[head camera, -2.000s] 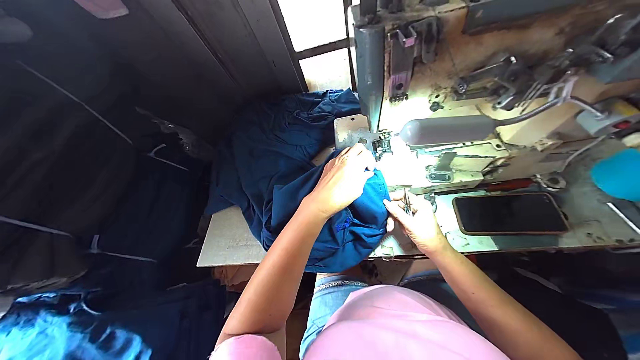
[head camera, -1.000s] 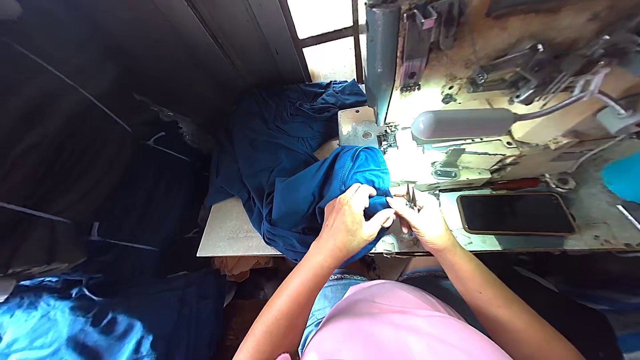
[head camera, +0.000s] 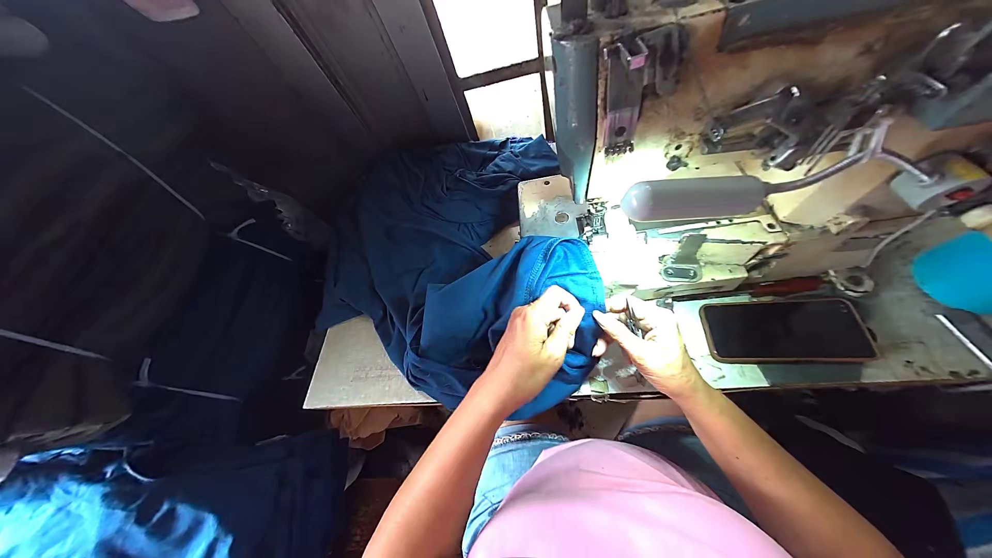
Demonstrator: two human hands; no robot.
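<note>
A dark blue garment (head camera: 418, 225) lies bunched on the sewing machine's table, its hemmed edge lit by the lamp. My left hand (head camera: 542, 333) grips the cloth near this hem, fingers curled. On the right edge of the cloth, my right hand (head camera: 643, 337) pinches the fabric between thumb and finger, with small metal thread snips (head camera: 632, 316) held in the same hand. The industrial sewing machine (head camera: 593, 221) stands just beyond the cloth, its needle area partly washed out by light.
A grey lamp (head camera: 694, 199) on a flexible neck reaches over the machine. To the right lie a smartphone (head camera: 789, 331), a red-handled tool (head camera: 787, 287) and a bright blue object (head camera: 957, 271). Dark tied cloth bundles (head camera: 186, 310) fill the left side.
My left hand has moved from beside the needle area down toward my body, then slightly up along the hem. The blue cloth has shifted with it. My right hand stays at the cloth's right edge.
</note>
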